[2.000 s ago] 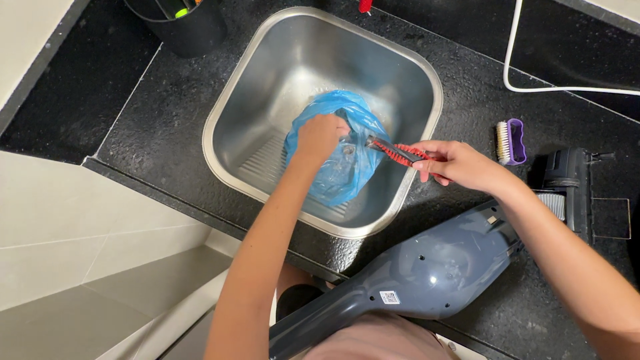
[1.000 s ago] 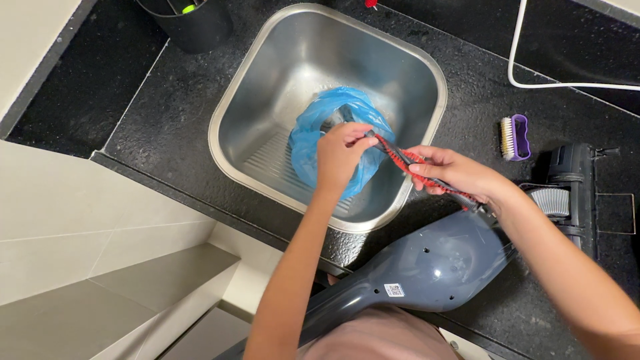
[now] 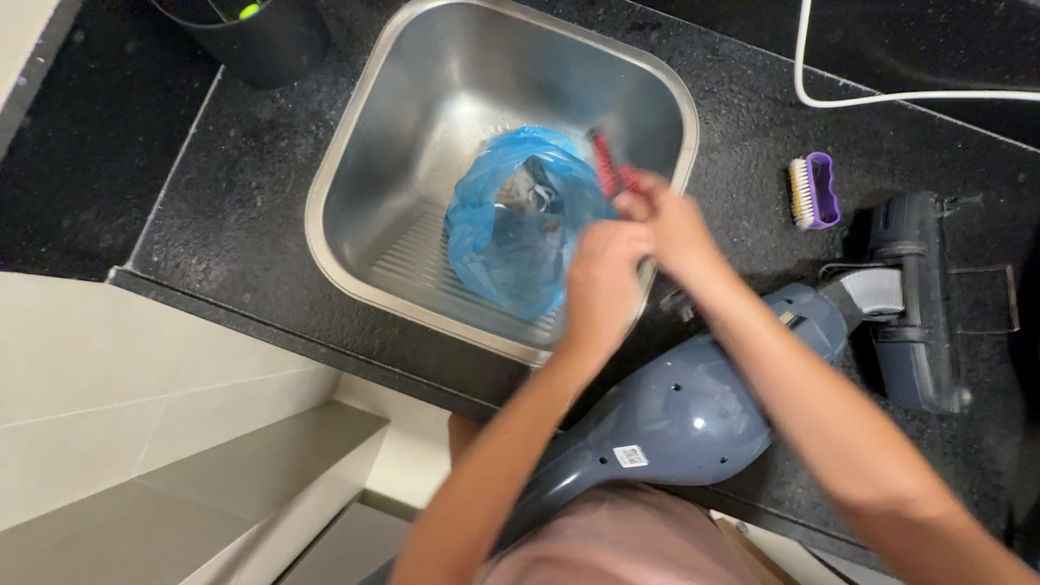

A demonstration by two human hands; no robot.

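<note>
My right hand point(image 3: 670, 223) is closed around a red and black vacuum brush roller point(image 3: 604, 162), whose bristled end points up over the right side of the sink. Close against it is my left hand point(image 3: 609, 272), blurred, its fingers meeting near the roller's lower part; whether it grips the roller I cannot tell. Just left of both hands, a blue plastic bag point(image 3: 479, 219) lies open in the steel sink point(image 3: 341, 171), with greyish debris inside. The grey body of a stick vacuum cleaner point(image 3: 674, 406) lies below my hands, partly under my right forearm.
A purple-backed scrubbing brush point(image 3: 822, 191) lies on the black counter right of the sink. Beyond it rests the vacuum's floor head point(image 3: 914, 309). A black container point(image 3: 268, 45) stands at upper left, and a white cable point(image 3: 861, 101) runs along the upper right.
My left hand has come out of the bag and over to my right hand. The roller, earlier slanting down to the right, now points upward over the sink's right side.
</note>
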